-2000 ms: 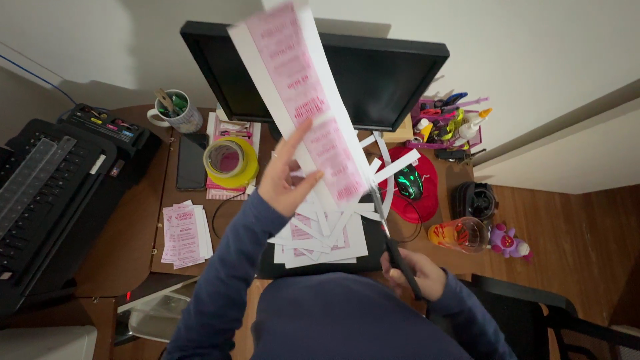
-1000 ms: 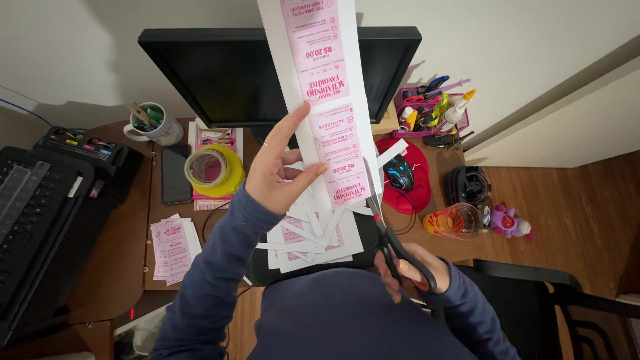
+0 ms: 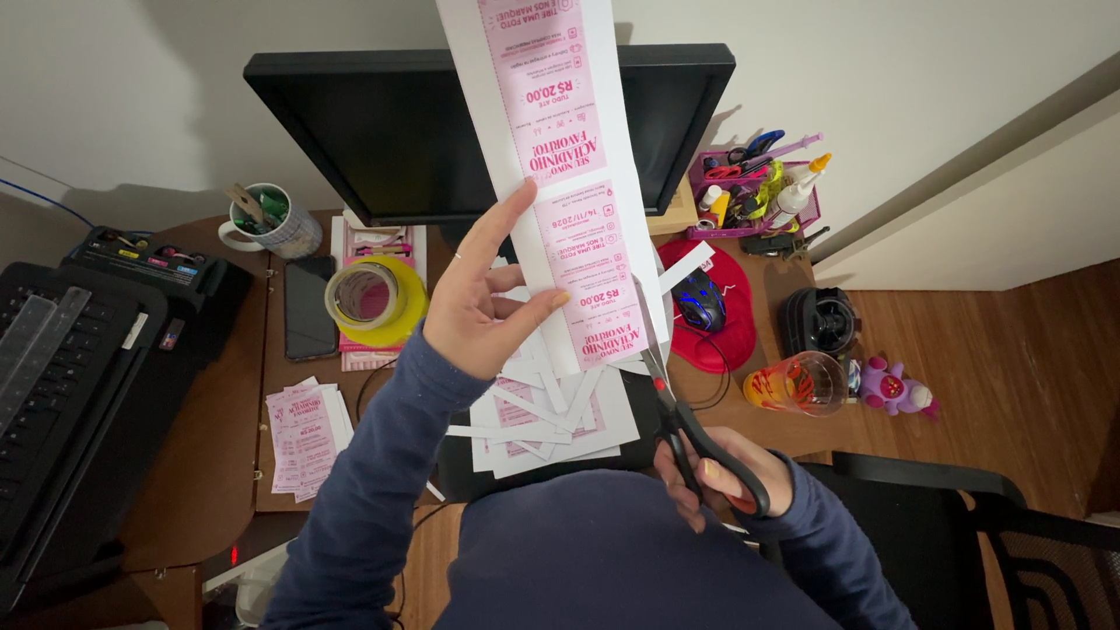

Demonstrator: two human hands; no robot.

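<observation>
My left hand (image 3: 503, 302) grips a long white paper strip (image 3: 573, 210) printed with pink coupons, thumb in front, and the strip reaches up past the top of the view. My right hand (image 3: 731, 477) holds black-handled scissors (image 3: 669, 402), whose blades meet the strip's lower right edge beside the pink print. Below the strip lie printed sheets (image 3: 604, 429) strewn with narrow white paper offcuts (image 3: 516, 432). A small stack of cut pink coupons (image 3: 306, 442) lies on the desk at the left.
Behind the strip stands a black monitor (image 3: 376, 140). Tape rolls (image 3: 376, 302), a phone (image 3: 310, 311) and a mug (image 3: 276, 223) are left; a mouse (image 3: 700, 300) on a red pad (image 3: 744, 337), a purple organizer (image 3: 761, 188) and a plastic cup (image 3: 796, 385) are right. A printer (image 3: 96, 376) stands far left.
The strip has turned more upright in my left hand since the oldest frame. My right hand has brought the scissors along its right edge, and the blades have moved up beside the lowest coupon.
</observation>
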